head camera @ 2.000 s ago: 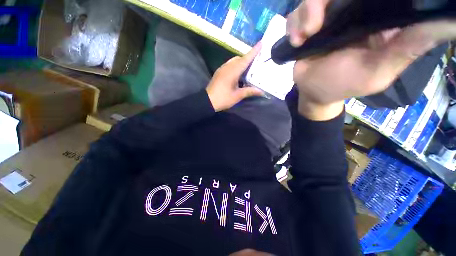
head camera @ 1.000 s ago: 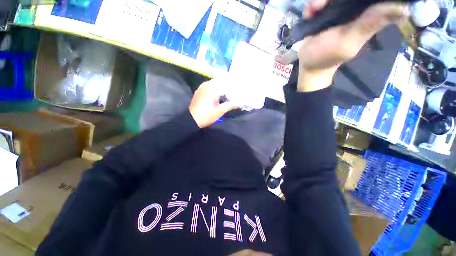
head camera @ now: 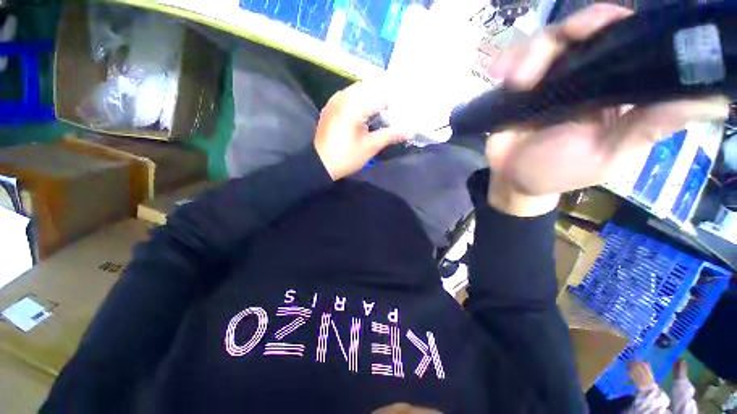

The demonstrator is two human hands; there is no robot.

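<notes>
My left hand [head camera: 351, 129] holds a white housing [head camera: 420, 77] at the bench's front edge, fingers on its left side. The housing is overexposed, so its details are hidden. My right hand [head camera: 558, 121] is wrapped around a long black electric screwdriver [head camera: 614, 69] with a pale label on its body. The screwdriver's narrow tip points left and meets or nearly meets the housing's lower right part; contact cannot be told for certain.
The yellow-edged bench [head camera: 267, 36] bears blue-and-white packaging. A carton with clear bags [head camera: 190, 89] stands left. Closed cartons [head camera: 81, 251] lie lower left. A blue crate [head camera: 646, 291] is at right, with another person's hands [head camera: 663, 392] below it. White units show by my knees [head camera: 456, 263].
Since one second ago, my right hand and the screwdriver have come down to the housing. The view has shifted, and another person's hands have appeared at lower right.
</notes>
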